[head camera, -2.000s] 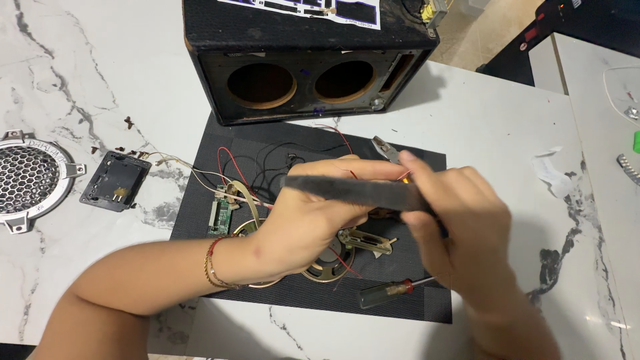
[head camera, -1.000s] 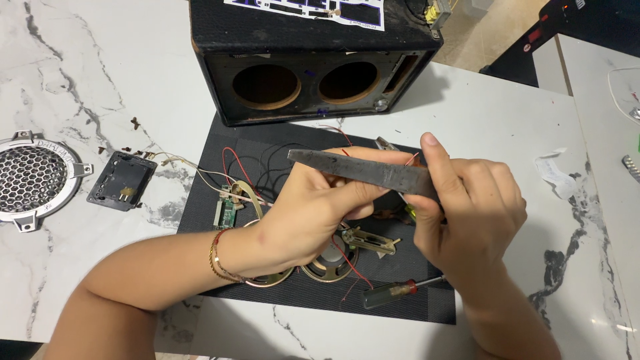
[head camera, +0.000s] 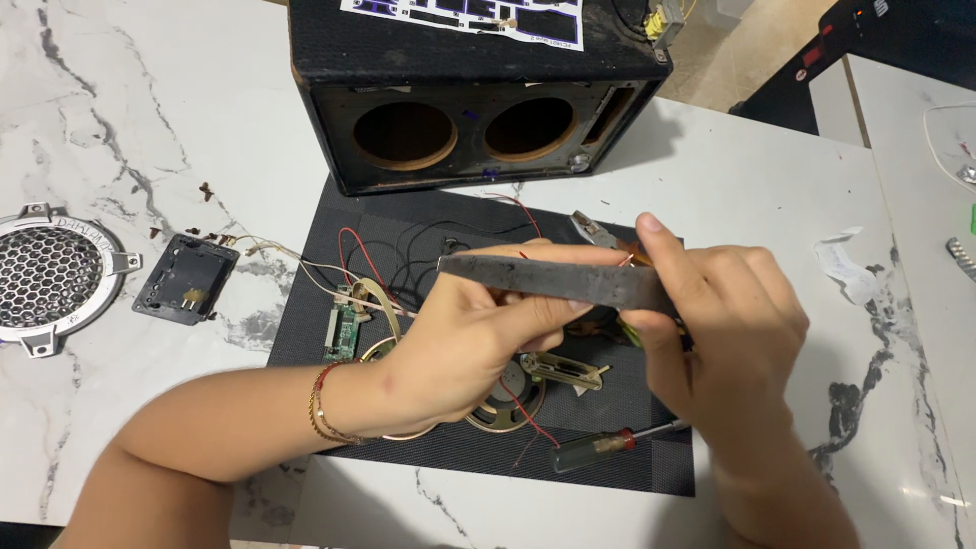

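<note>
My left hand (head camera: 473, 335) grips a long dark flat bar (head camera: 549, 280), its thumb along the near edge and its fingers behind. My right hand (head camera: 717, 328) is at the bar's right end, index finger above and thumb below, near the tip of a thin red wire. What the bar is, I cannot tell. Partly behind my right hand lie pliers (head camera: 591, 229) with metal jaws. Below the hands, on a dark woven mat (head camera: 488, 457), are a round speaker driver (head camera: 507, 400), a metal-framed part (head camera: 568, 372) and a screwdriver (head camera: 595, 450). A green circuit board (head camera: 345, 332) lies left of my left hand.
A black speaker cabinet (head camera: 473, 69) with two round holes stands behind the mat, a printed sheet (head camera: 534, 27) on top. To the left are a speaker grille (head camera: 57, 282), a black plastic cover (head camera: 187, 278) and loose screws (head camera: 206, 191). Crumpled paper (head camera: 846, 267) lies at the right.
The bar tilted slightly between the earlier frames and stays between both hands. My right index finger, bent over the bar's end two seconds ago, is now raised above it.
</note>
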